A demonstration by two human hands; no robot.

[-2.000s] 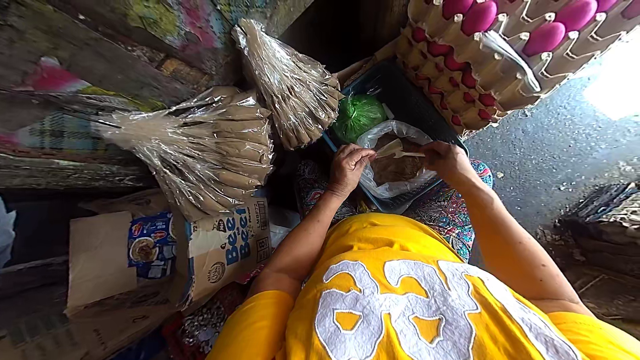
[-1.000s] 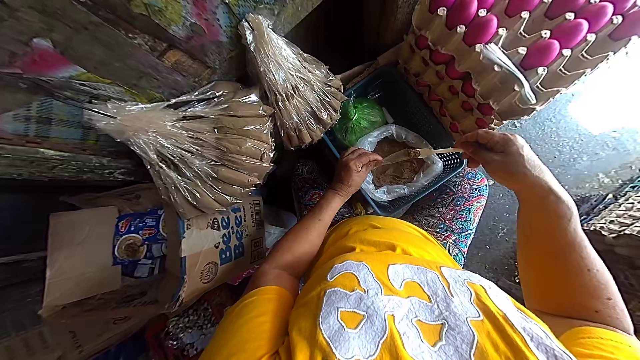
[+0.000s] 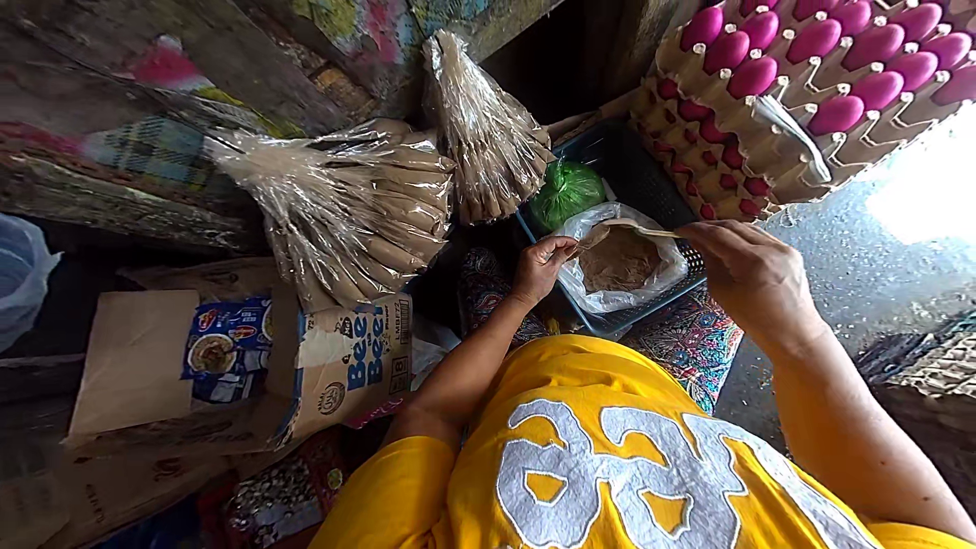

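Note:
My right hand (image 3: 751, 271) grips the handle of a light-coloured spoon (image 3: 640, 226), whose head meets a small clear plastic bag (image 3: 590, 242) above the powder. My left hand (image 3: 543, 268) pinches that small bag between thumb and fingers, at the left rim of the larger bag. Brown powder (image 3: 619, 261) fills the open white plastic bag (image 3: 671, 268), which sits in a blue plastic basket (image 3: 591, 320) before my lap. A knotted green plastic bag (image 3: 566, 194) lies in the basket beside it.
Bundles of filled plastic packets (image 3: 358, 206) (image 3: 496, 137) hang at the upper left. Egg trays with pink eggs (image 3: 816, 42) are stacked at the upper right. An open cardboard box (image 3: 343, 374) stands at the left, with blue printed packets (image 3: 229, 347) in it.
The spoon was over the powder one second ago, with my right hand farther from the bag's middle; now its head is at the small bag by my left hand.

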